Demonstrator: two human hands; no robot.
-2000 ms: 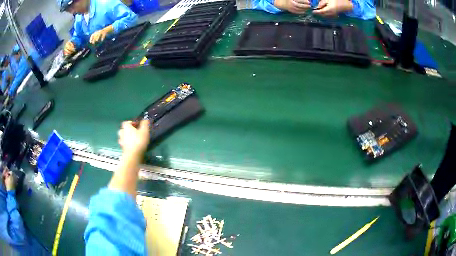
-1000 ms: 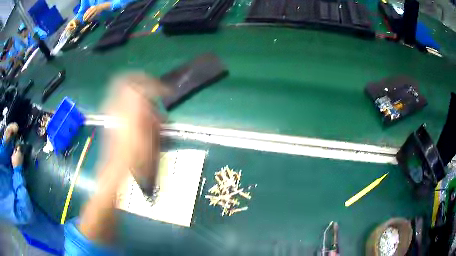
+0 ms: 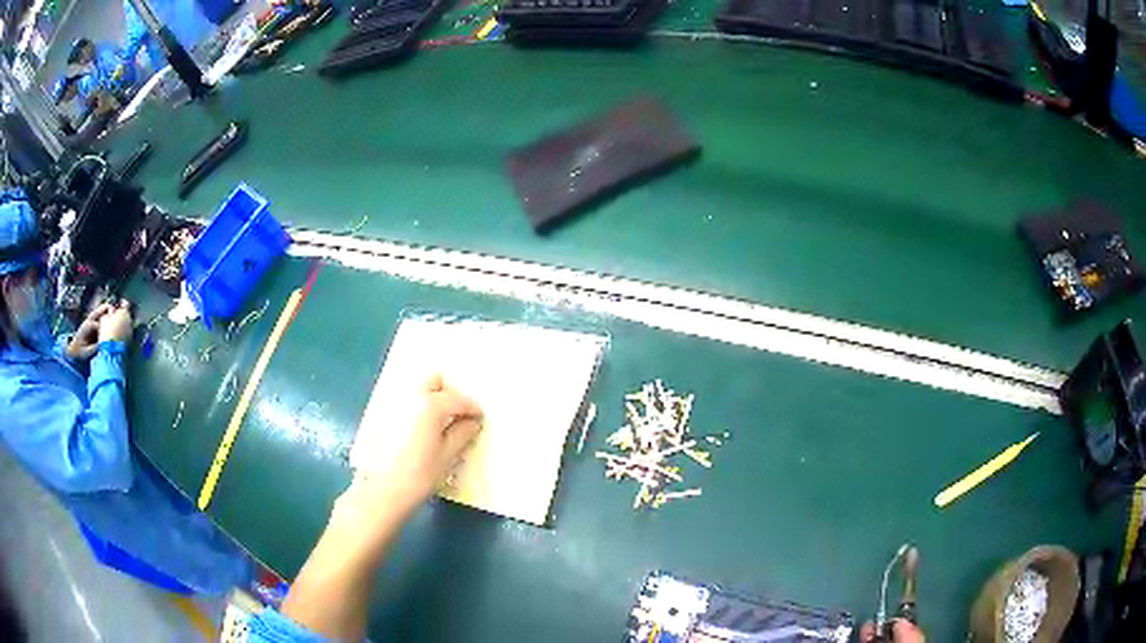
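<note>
My left hand is over the cream component sheet, fingertips drawn together; whether a tiny part is between them cannot be told. A phone assembly with exposed board lies at the bottom edge, partly cut off. My right hand shows only as fingertips at the bottom edge, around the soldering iron, its tip pointing up beside a thin curved tube. A pile of short white-cream sticks lies right of the sheet.
A bare black foam pad and another carrying a phone lie beyond the white rail. Blue bin at left; yellow-white tweezers, tip-cleaning pot and fan at right. A person in blue sits at left.
My left hand has brought the phone off its foam pad to the near side, released it and moved onto the sheet. The view has shifted; my right fingertips now show at the iron.
</note>
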